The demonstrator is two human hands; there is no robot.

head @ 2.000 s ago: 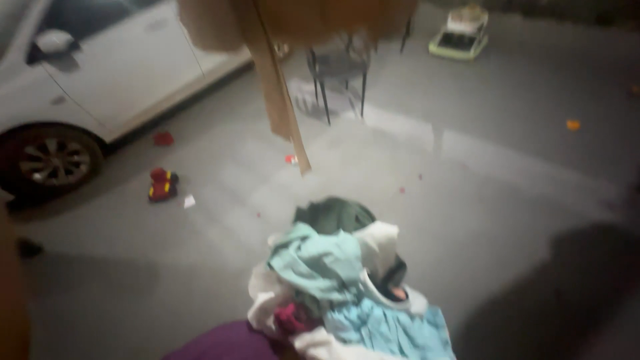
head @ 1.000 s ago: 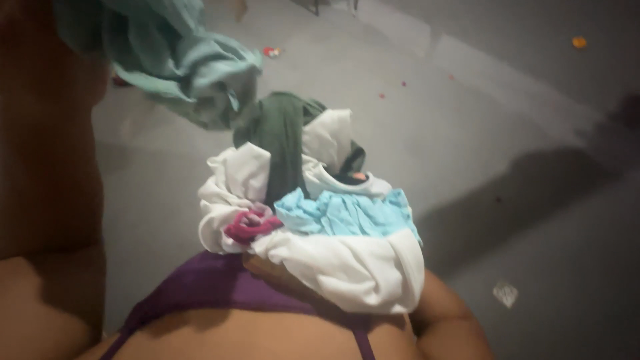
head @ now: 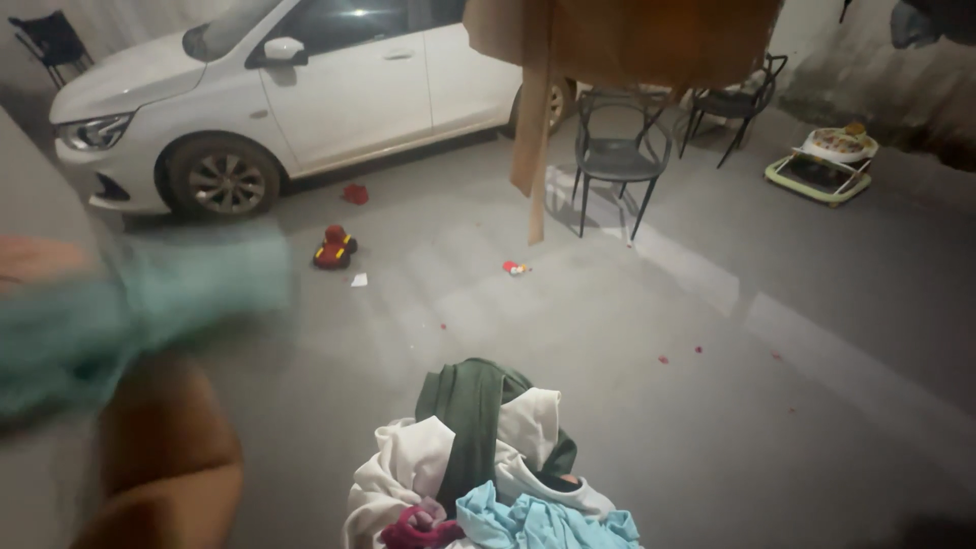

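At the left edge my left hand (head: 38,258), blurred by motion, holds up a teal garment (head: 206,278), which stretches toward the middle of the view. My left forearm rises below it. A pile of clothes is bunched against my body at the bottom centre: a dark green cloth (head: 469,427) on top, white cloths (head: 404,457) around it, a light blue garment (head: 545,518) in front and a magenta piece (head: 419,528) at the lower left. A small skin-coloured patch shows among the cloths at the pile's right; whether it is my right hand I cannot tell.
A white car (head: 351,99) stands at the back left. Brown cloth (head: 625,38) hangs overhead, its strip dangling. Beyond are black chairs (head: 621,156) and a baby walker (head: 820,179). On the floor lie a red toy vehicle (head: 334,248), a red item (head: 355,194) and small scraps.
The teal garment lay on the pile two seconds ago; one second ago it was lifted off at the upper left. Now it is held at the left. The view has tilted up again.
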